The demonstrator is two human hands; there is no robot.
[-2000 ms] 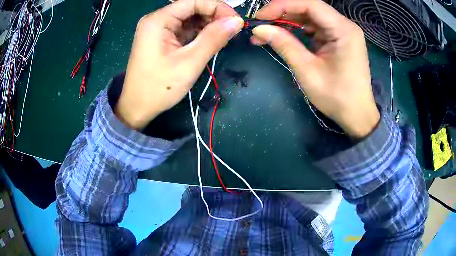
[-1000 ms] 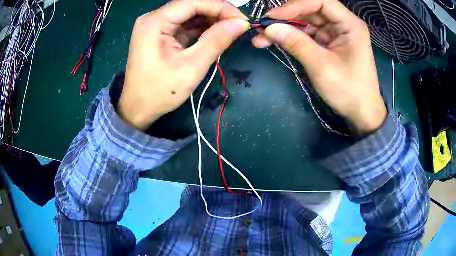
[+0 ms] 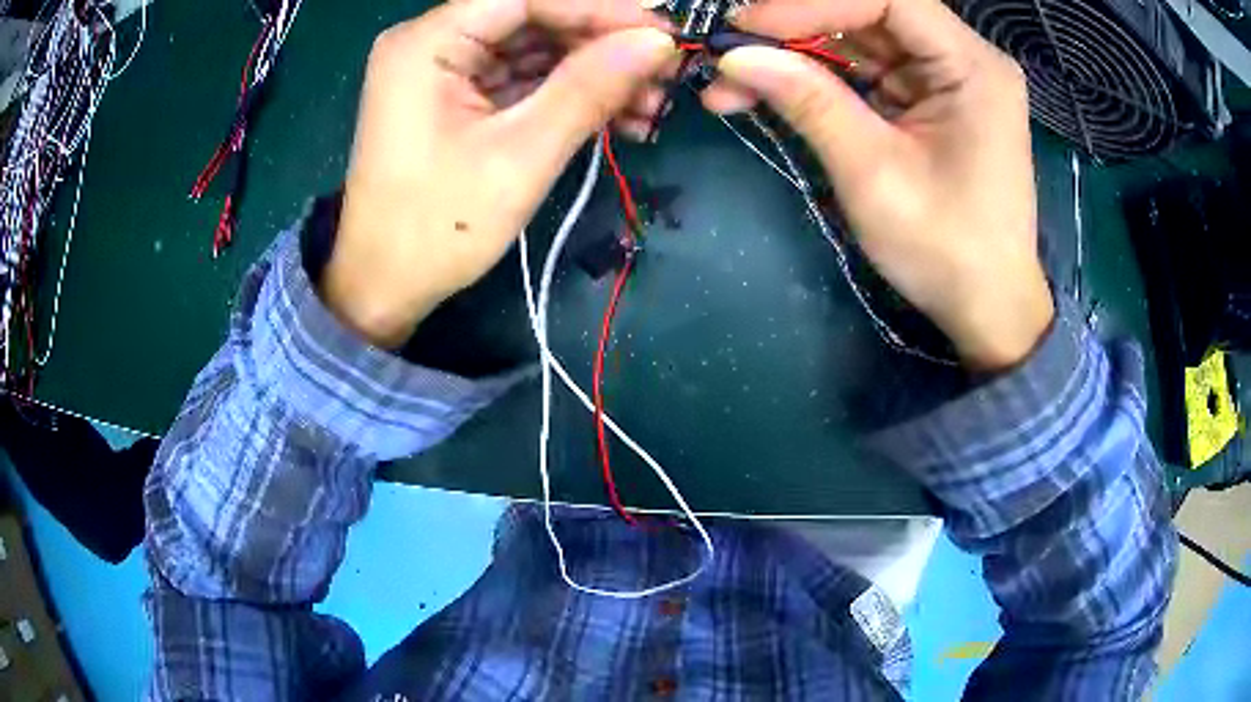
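My left hand (image 3: 480, 165) pinches the left end of a short black sleeve with red wire (image 3: 724, 43) near the top of the view. My right hand (image 3: 899, 165) pinches the same piece from the right, and red wire ends stick out between its fingers. A red lead (image 3: 601, 370) and a white lead (image 3: 546, 439) hang from under my left hand past the bench's front edge; the white one makes a long loop. A thin twisted grey-white lead (image 3: 848, 268) runs down from under my right hand. The wires inside the fingertips are partly hidden.
A large wire bundle (image 3: 41, 178) lies far left, with a smaller red, black and white bunch (image 3: 244, 117) beside it. A black fan with a ringed grille (image 3: 1091, 76) stands upper right. A yellow sponge (image 3: 1209, 407) sits on a black holder at right. Dark patches mark the green mat (image 3: 768, 425).
Both hands have shifted slightly up and right with the black sleeve between them. The hanging red lead has moved a little to the right at its upper part.
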